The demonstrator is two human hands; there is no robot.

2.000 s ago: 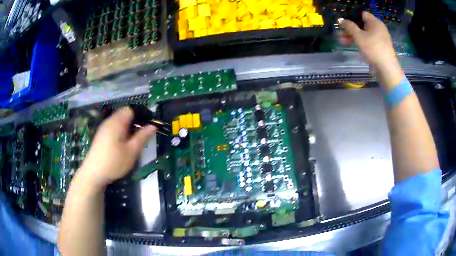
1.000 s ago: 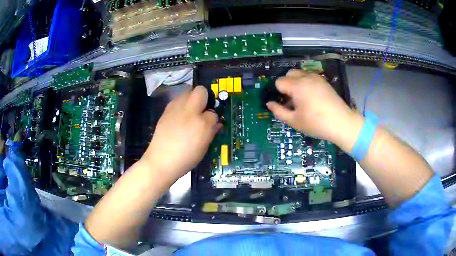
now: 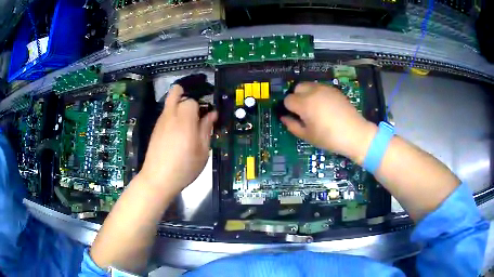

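Note:
The main circuit board (image 3: 292,157) lies in a black solder pallet (image 3: 379,135). Yellow box capacitors (image 3: 255,91) stand in a row at its upper left, with another one lower down. Two pale-topped electrolytic capacitors (image 3: 240,113) stand just below the row. My right hand (image 3: 327,116) is over the upper middle of the board, fingertips bent down. Black shows at them; I cannot tell finger cots from a held part. My left hand (image 3: 181,138) is beside the pallet's left edge, fingers curled near dark shapes. Whether it holds any is unclear.
A small green board strip (image 3: 262,50) lies along the pallet's far edge. Another loaded pallet (image 3: 92,146) is at left. A blue parts bin (image 3: 40,43) and a tan stack (image 3: 168,19) are behind the rail. A blue cord runs up from my right wrist band.
My right hand has come from the bins behind the line to the board. My left hand has moved left off the electrolytic capacitors, and dark shapes now cover the white sheet there.

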